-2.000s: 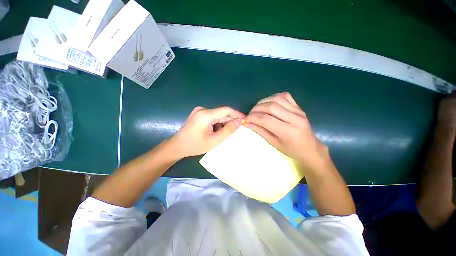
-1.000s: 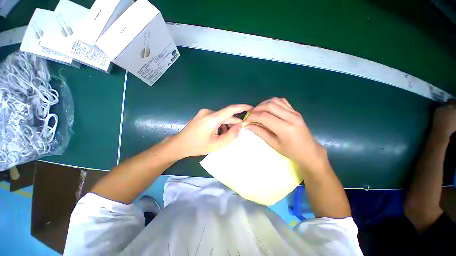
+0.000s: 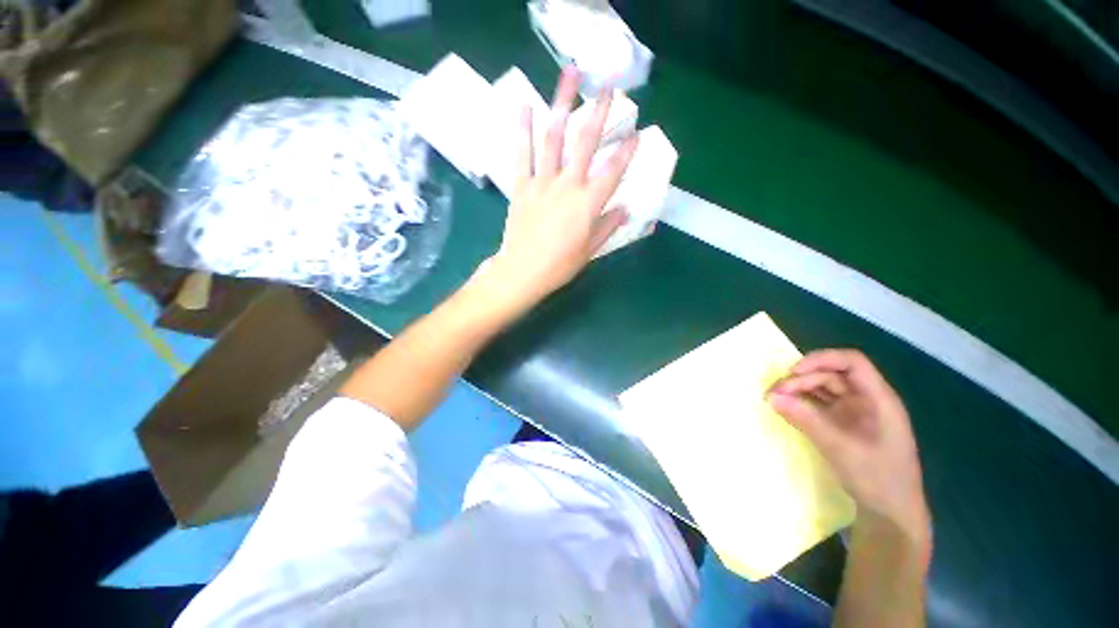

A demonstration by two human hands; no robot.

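The pale-yellow sticker sheet (image 3: 742, 454) lies on the dark-green bench at its front edge, one corner past the edge. My right hand (image 3: 853, 423) is over the sheet's right side with thumb and fingertips pinched together; whether a sticker is between them is too small to tell. My left hand (image 3: 562, 202) is spread with fingers apart over the white retail boxes (image 3: 460, 117), touching them; it partly covers several of them.
A clear bag of white cables (image 3: 307, 196) lies left of the boxes. Another white box (image 3: 595, 43) is on the green belt beyond the whitish strip (image 3: 859, 301). An open corrugated carton (image 3: 233, 405) stands below left, with a brown bag (image 3: 123, 74) at the upper left.
The view has swung left. My left hand has left the sheet and reached to the boxes. The sheet now lies on the bench, and my right hand is above it.
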